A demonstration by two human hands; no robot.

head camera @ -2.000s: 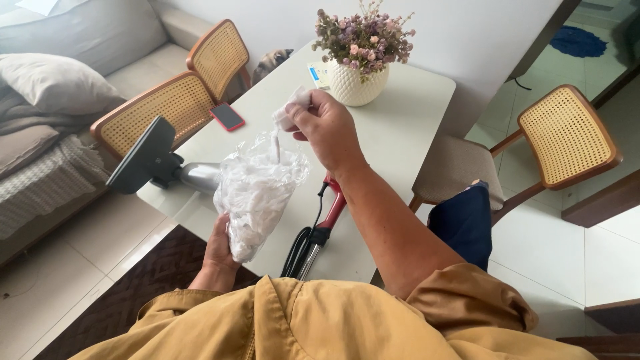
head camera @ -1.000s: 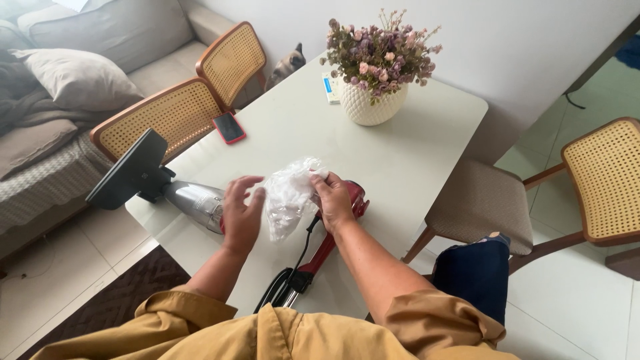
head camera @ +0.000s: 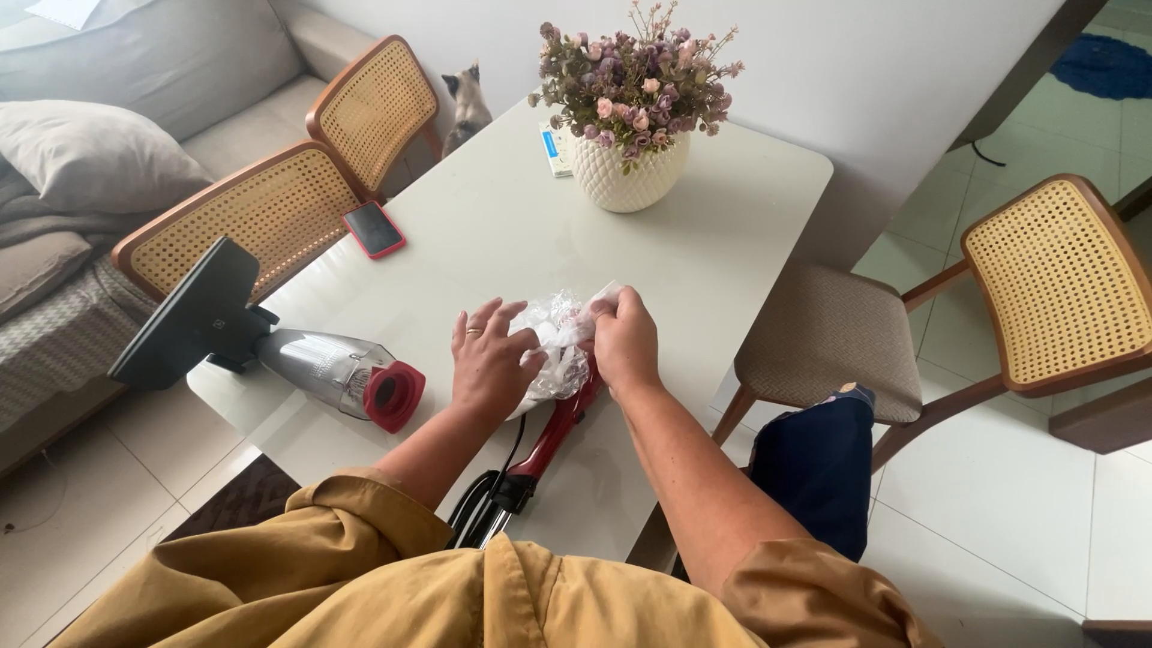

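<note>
A crumpled clear-white plastic bag (head camera: 560, 369) lies bunched at the middle of the pale table (head camera: 477, 243). My right hand (head camera: 623, 342) pinches its upper right part between thumb and fingers. My left hand (head camera: 493, 355) is at the bag's left side, fingers spread and bent; whether its fingertips touch the plastic is hard to tell. Beneath the bag and between my forearms runs a red vacuum cleaner handle (head camera: 551, 436) with a black cord (head camera: 472, 504). Left of my left hand rests the vacuum's clear dust container (head camera: 328, 369), with a red end and a dark floor head (head camera: 193, 315).
A phone (head camera: 374, 230) in a red case lies near the left edge. A white vase (head camera: 630, 175) of flowers stands at the back, beside a small packet (head camera: 556, 148). Cane-backed chairs (head camera: 247, 211) flank the table; a cat (head camera: 466, 108) is behind it.
Both hands have come lower with the bag, which was held up and is now bunched over the red handle. My left hand held the bag from below two seconds ago; now its fingers are spread.
</note>
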